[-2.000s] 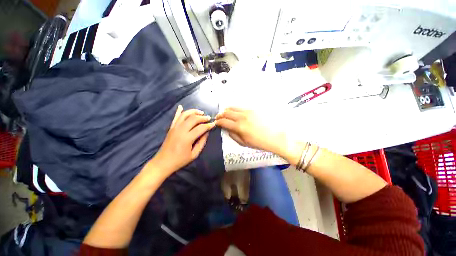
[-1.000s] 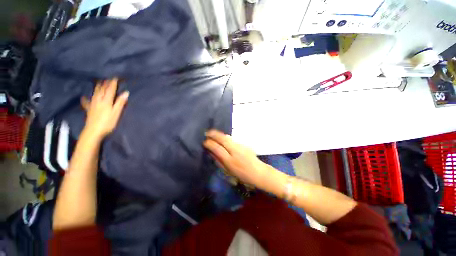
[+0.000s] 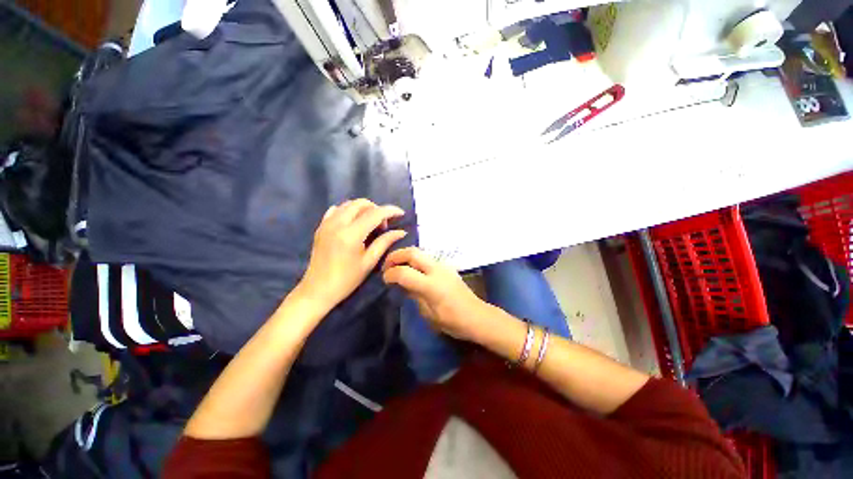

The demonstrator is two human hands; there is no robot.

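The navy cloth (image 3: 224, 168) lies spread flat left of the needle and hangs over the table's front edge. Its upper right part reaches the presser foot (image 3: 382, 105). My left hand (image 3: 351, 245) rests on the cloth near its right edge, thumb and fingers apart. My right hand (image 3: 435, 292) is just right of it and lower, at the cloth's edge by the table corner. Its fingertips are curled together on the cloth's edge; the part between them is hidden.
Red-handled thread snips (image 3: 587, 112) lie on the white table (image 3: 561, 196), with navy scraps (image 3: 542, 47) behind. Red baskets (image 3: 711, 281) with dark cloth stand right. Black pieces with white bands (image 3: 126, 304) hang left. A dark packet (image 3: 814, 94) lies at the table's right end.
My left hand has moved right from the cloth's far left to near its right edge. My right hand has stayed near the edge. The cloth now lies flatter and hangs lower.
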